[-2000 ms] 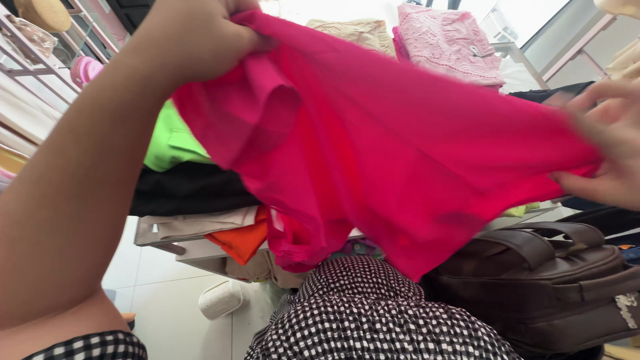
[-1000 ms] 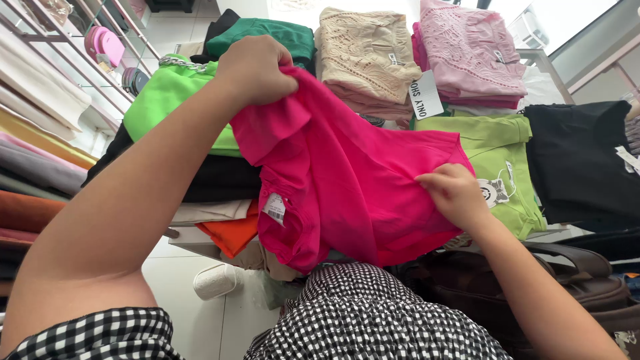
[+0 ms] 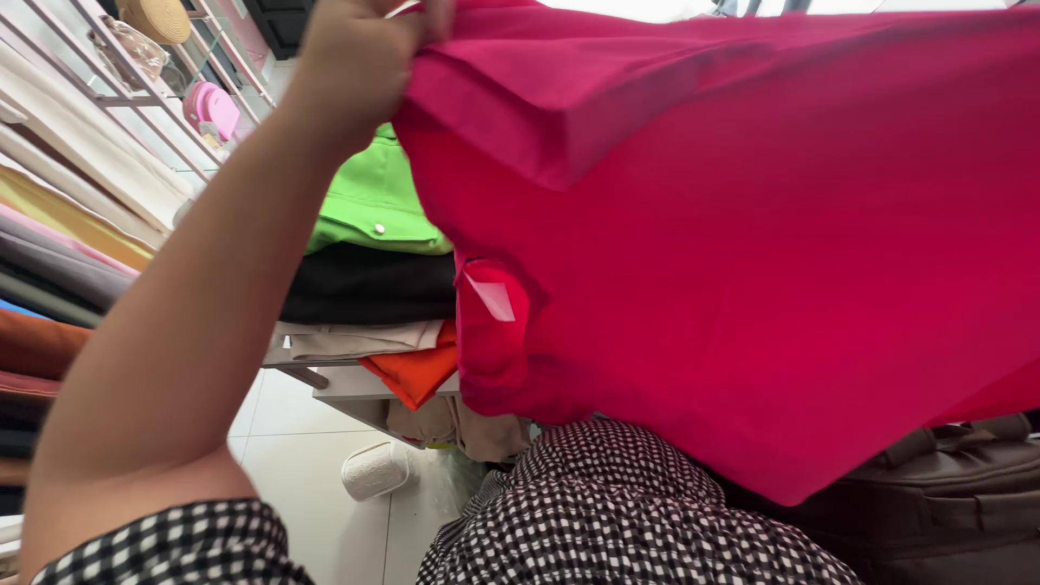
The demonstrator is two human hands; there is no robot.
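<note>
A bright pink garment is spread in the air across the middle and right of the head view, above my lap. My left hand is closed on its upper left corner, at the top of the view. A collar or neckband with a pale label hangs at the garment's left edge. My right hand is out of view, and the cloth runs past the right edge. Behind the garment, at its left, lie a folded lime-green garment and black folded cloth.
Beige and orange folded clothes lie on the display table's near edge. Hanging clothes line the left. A dark brown leather bag sits at lower right. A white embossed container stands on the tiled floor.
The pink garment, bunched between both hands a second ago, is now lifted and stretched wide. It covers the stacks of folded clothes seen then. My right hand has left the view.
</note>
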